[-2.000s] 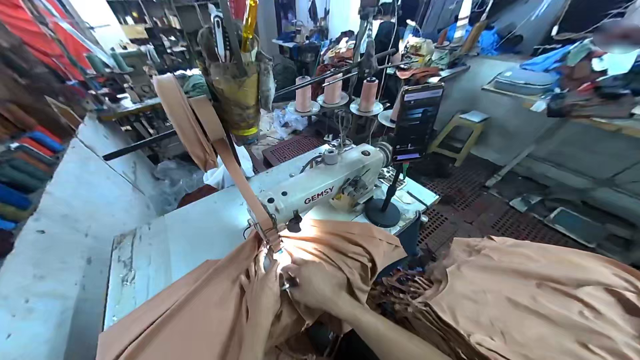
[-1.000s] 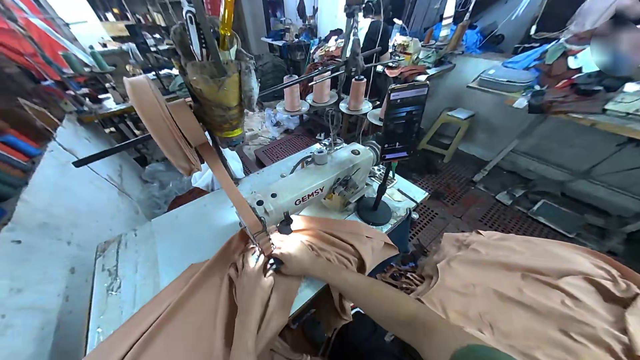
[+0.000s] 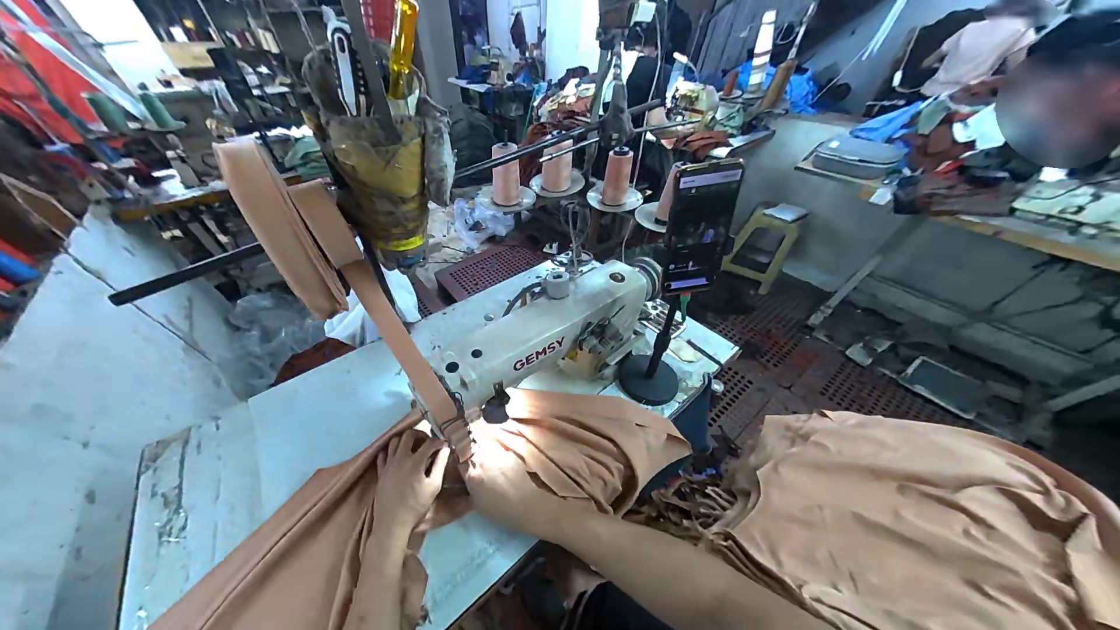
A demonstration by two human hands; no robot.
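Observation:
A white Gemsy sewing machine (image 3: 542,341) stands on a worn white table. Tan fabric (image 3: 289,525) lies bunched under and around its lit needle area. My left hand (image 3: 411,472) rests on the fabric left of the needle, thumb and fingers bent against a fold. My right hand (image 3: 494,477) is on the cloth at the right of the needle, partly washed out by the lamp; its fingertips are hard to make out. From a hanging roll, a tan fabric strip (image 3: 398,337) runs down to the needle area between both hands.
A phone (image 3: 703,227) on a round-based stand is right of the machine. Thread cones (image 3: 617,177) stand behind it. A tool-filled holder (image 3: 376,175) hangs at upper left. More tan fabric (image 3: 910,516) is heaped at right. Another person (image 3: 1063,96) is at the upper right.
Compared with one second ago, my hands have drawn a little apart at the needle, where they were close together. The view has shifted slightly.

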